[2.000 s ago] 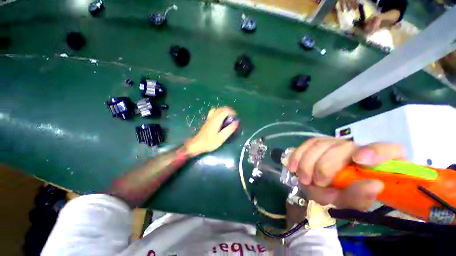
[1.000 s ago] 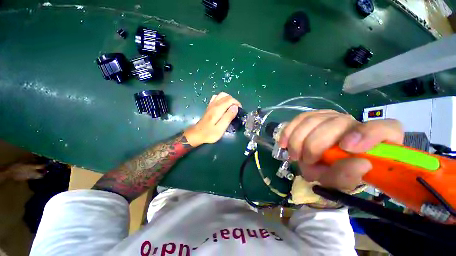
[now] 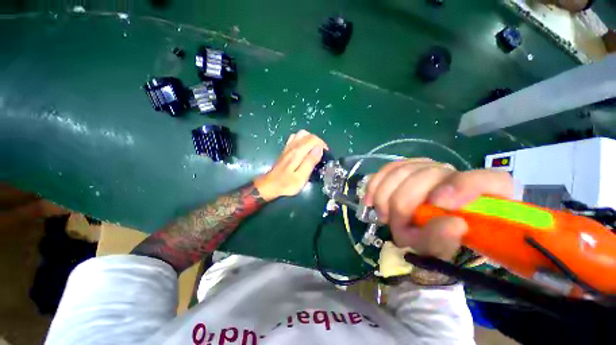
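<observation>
My left hand [image 3: 294,167] is closed around a black finned housing [image 3: 320,167] on the dark-green surface [image 3: 270,226]; the fingers hide most of the part. My right hand [image 3: 422,199] grips the orange electric screwdriver [image 3: 520,236] with its lime-green strip. Its silver screw-feed nozzle head [image 3: 334,178] is at the housing; the exact contact point cannot be seen. A clear screw feed hose [image 3: 405,141] loops behind it. A cream tape wrap [image 3: 394,261] binds the hoses and a black cable below the driver. Tiny bright specks, perhaps loose screws [image 3: 312,111], lie beyond my left hand.
Several black finned housings [image 3: 213,142] stand grouped at left, with a small black part [image 3: 178,52] above them. More dark round units [image 3: 434,64] lie further up. A grey post [image 3: 540,98] and white screw feeder [image 3: 581,168] are at right. A cardboard box [image 3: 120,241] is at lower left.
The nozzle head has moved left from apart to the housing in my left hand. In the last second, the driver has shifted slightly left. The view has also shifted.
</observation>
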